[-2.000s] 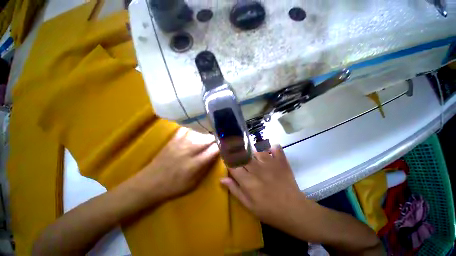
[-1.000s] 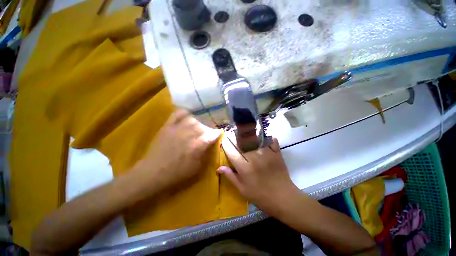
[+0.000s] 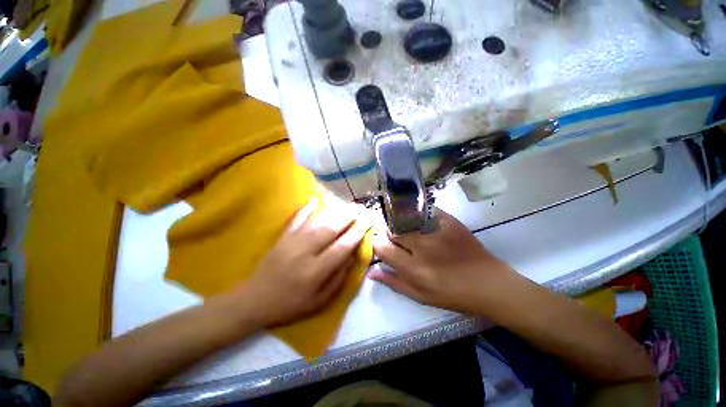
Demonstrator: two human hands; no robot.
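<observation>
A mustard-yellow cut panel [image 3: 223,230] lies on the white machine table, its right edge at the lit needle area under the machine head [image 3: 446,87]. My left hand [image 3: 306,258] lies on the panel with fingers pointing to the needle area, pressing it down. My right hand [image 3: 434,258] is just right of the panel's edge, beside the shiny curved guard [image 3: 400,179]; its fingertips are partly hidden behind the guard, and whether they hold cloth is unclear. The needle is lost in the glare.
Long yellow layers [image 3: 68,238] lie at the left of the table. A green basket [image 3: 688,318] with yellow, red and pink scraps stands at the lower right. The table's ribbed edge [image 3: 398,342] curves in front. A yellow scrap [image 3: 606,181] hangs by the thin rod.
The panel has moved up and away from the table's front edge, and its lower part has swung left and narrowed to a corner. Both hands remain by the needle area.
</observation>
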